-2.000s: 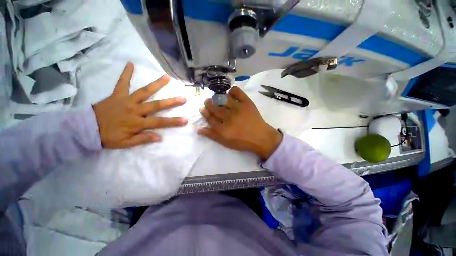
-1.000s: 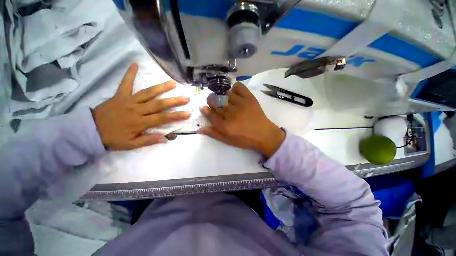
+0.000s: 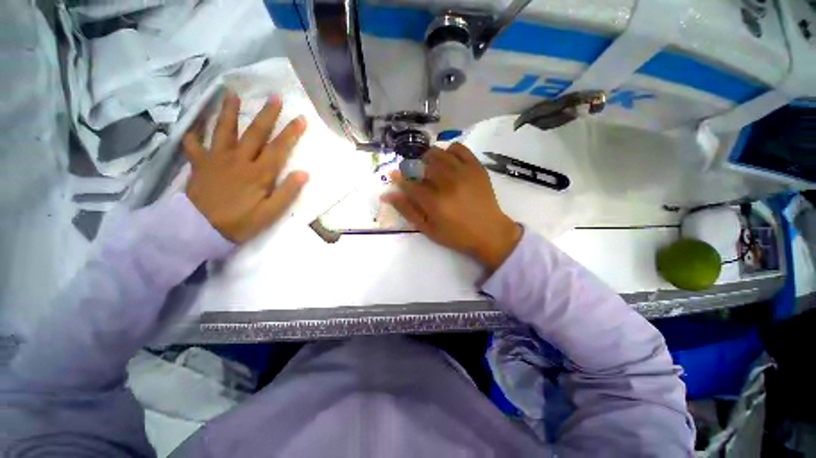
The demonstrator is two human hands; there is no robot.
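A white fabric panel (image 3: pixel 284 79) lies on the sewing table left of the needle, its outline partly lost in glare. My left hand (image 3: pixel 246 170) lies flat on it with fingers spread. My right hand (image 3: pixel 456 201) is just right of the presser foot, fingers bent, fingertips low by the needle area; whether they pinch cloth is not clear. The sewing machine (image 3: pixel 573 58) stands over the work, its needle area (image 3: pixel 380 163) washed out by bright light. Black thread snips (image 3: pixel 528 172) lie right of my right hand.
Crumpled white and grey cut pieces (image 3: pixel 134 80) lie at the upper left. A green fruit (image 3: pixel 688 264) and a round white item (image 3: pixel 711 228) sit at the right. A measuring tape (image 3: pixel 358 324) runs along the front edge. White pieces (image 3: pixel 188 394) lie below at lower left.
My left hand has shifted up and away from the needle, with the fabric drawn back from the table front. A small dark-tipped plate now shows between the hands. My right hand stays beside the needle.
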